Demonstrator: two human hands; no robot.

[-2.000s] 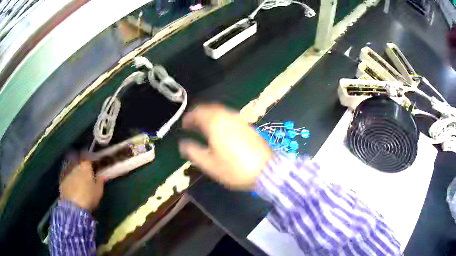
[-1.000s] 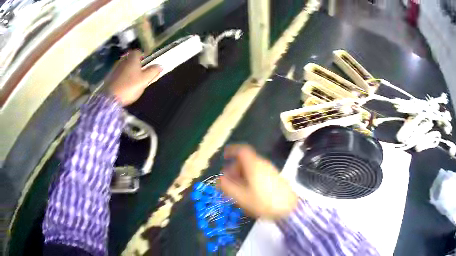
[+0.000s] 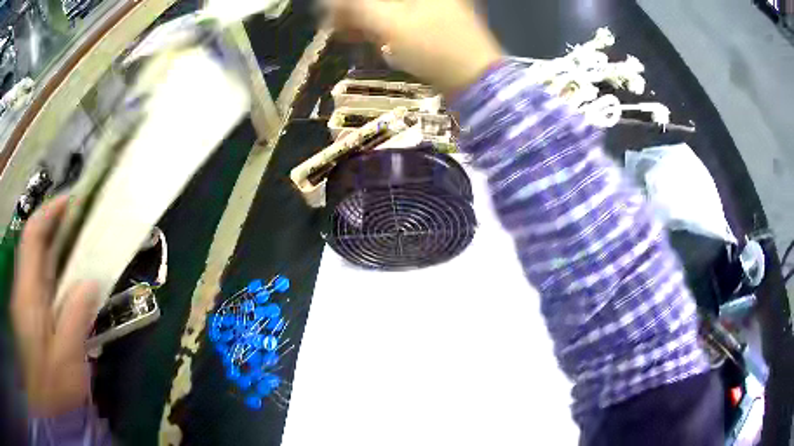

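Note:
My left hand (image 3: 57, 322), at the left edge and blurred, holds a long white-cream power strip housing (image 3: 157, 165) tilted up over the conveyor. Its smooth side shows. My right hand (image 3: 418, 39) is at the top centre, cut off by the frame's top edge, over the far end of the grouped power strips (image 3: 383, 87); its fingertips are blurred and I cannot tell if it holds anything. A loose pile of blue disc components (image 3: 252, 340) with wire legs lies on the black table left of the white sheet.
A round black fan (image 3: 400, 209) stands at the white sheet's (image 3: 427, 348) far end. White cords (image 3: 601, 83) lie beyond my right sleeve. Another housing (image 3: 126, 318) lies on the belt by the chipped cream edge (image 3: 209, 279). A plastic bag (image 3: 679, 187) is at right.
The view has swung right. My left hand has brought the held housing close to the camera. My right hand has moved from beside the blue discs to the far strips.

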